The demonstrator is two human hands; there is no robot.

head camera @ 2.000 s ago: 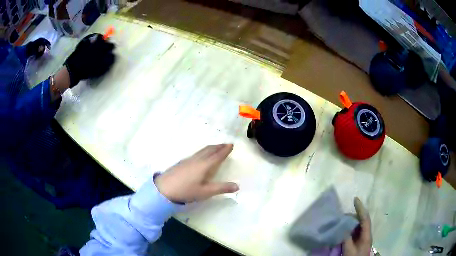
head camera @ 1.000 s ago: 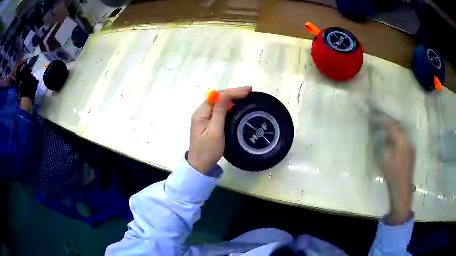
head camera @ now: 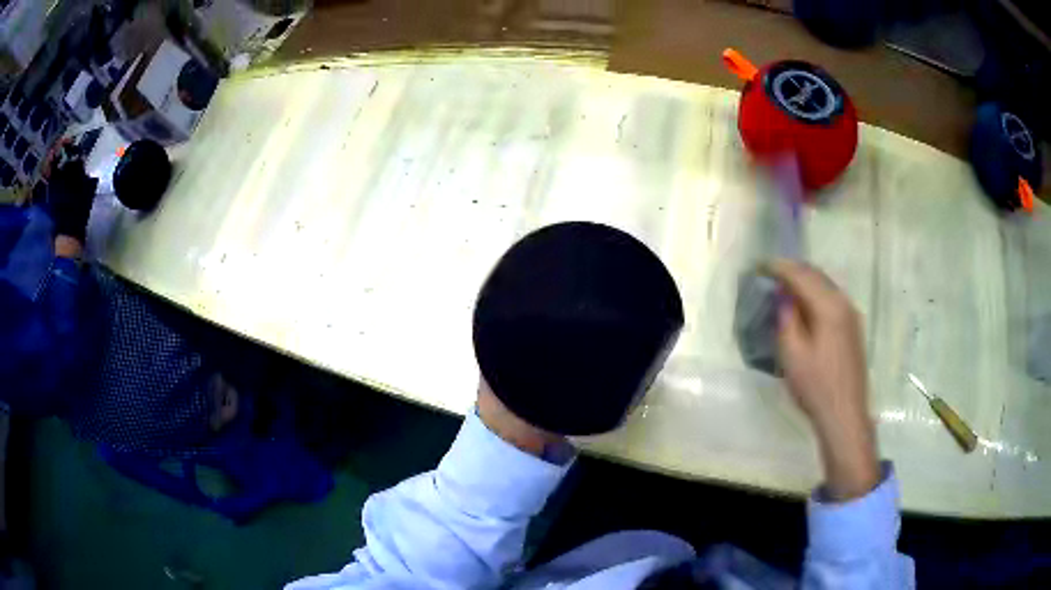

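A black round speaker [head camera: 576, 323] is held up over the front edge of the bench, its dark side without the ring emblem towards me. My left hand [head camera: 515, 422] is under and behind it; the speaker hides the fingers. My right hand [head camera: 816, 346] is to the right of the speaker, apart from it, and holds a crumpled grey and light purple cloth [head camera: 760, 320]. The cloth is blurred, and its purple end reaches up in front of the red speaker.
A red speaker [head camera: 795, 121] stands at the back right, a navy speaker [head camera: 1005, 156] beyond it. An awl [head camera: 950, 421] lies at the right on the cream bench [head camera: 346, 219]. At the far left a person's dark-gloved hand [head camera: 72, 202] is beside another black speaker [head camera: 143, 175].
The black speaker has been taken up in my left hand and turned, so its ring emblem no longer shows. My right hand with the cloth has moved left, and the awl now shows.
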